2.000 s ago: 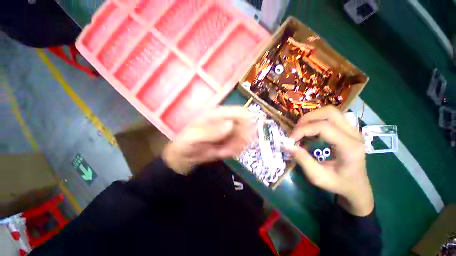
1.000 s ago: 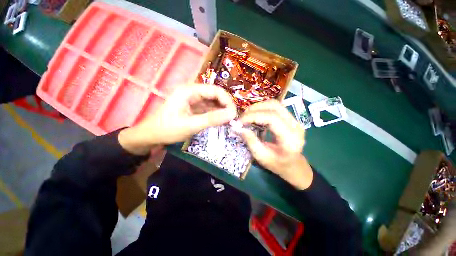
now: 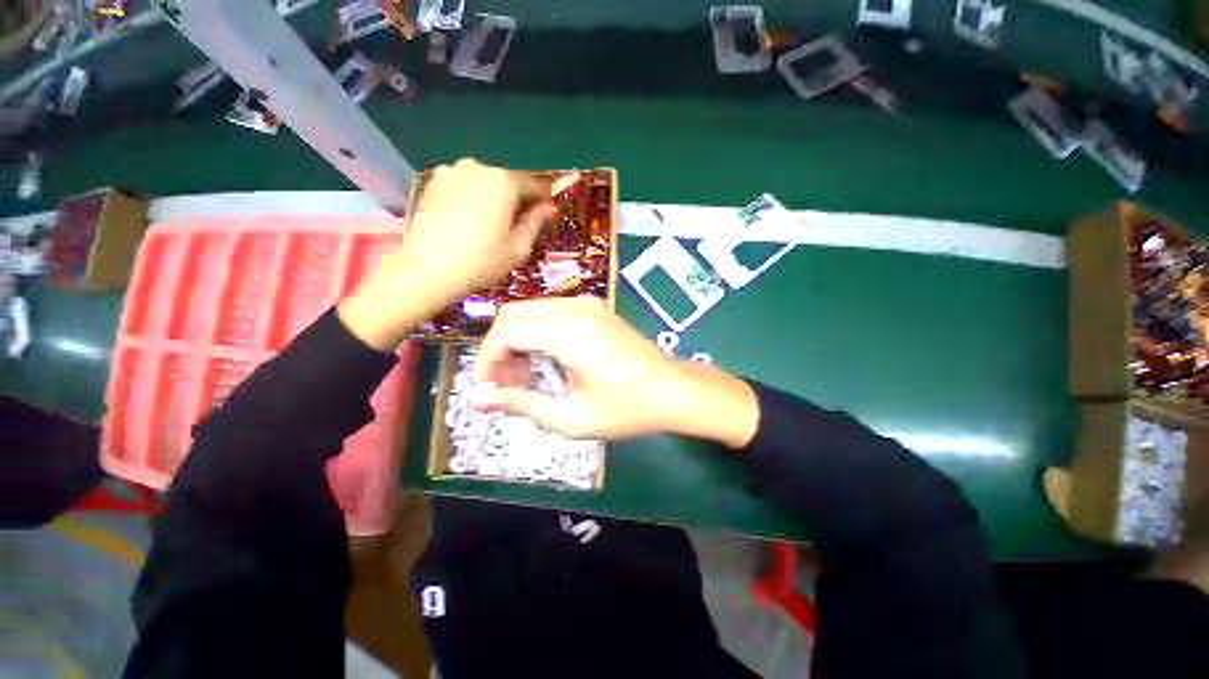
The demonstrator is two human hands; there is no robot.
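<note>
My left hand (image 3: 467, 239) is over the upper box of copper-coloured pieces (image 3: 583, 239), its fingers bent down at the pieces; whether it holds one is hidden. My right hand (image 3: 583, 374) is over the lower box of white rings (image 3: 530, 458), thumb and fingers curled near the heap; its fingertips are too blurred to show a ring. Two clear rectangular frames (image 3: 674, 281) lie right of the copper box, by the white edge strip. Two loose white rings (image 3: 668, 341) lie on the green bench just below them.
A pink-red compartment tray (image 3: 179, 348) stands at the left, partly under my left arm. A slanting grey post (image 3: 298, 100) rises behind the boxes. The conveyor (image 3: 597, 126) carries scattered frames. More boxes (image 3: 1098, 312) stand at the far right, with part of another person's hand.
The view has swung, so the bench now lies level. My hands were together at the fingertips and have parted: left to the copper box, right over the ring box.
</note>
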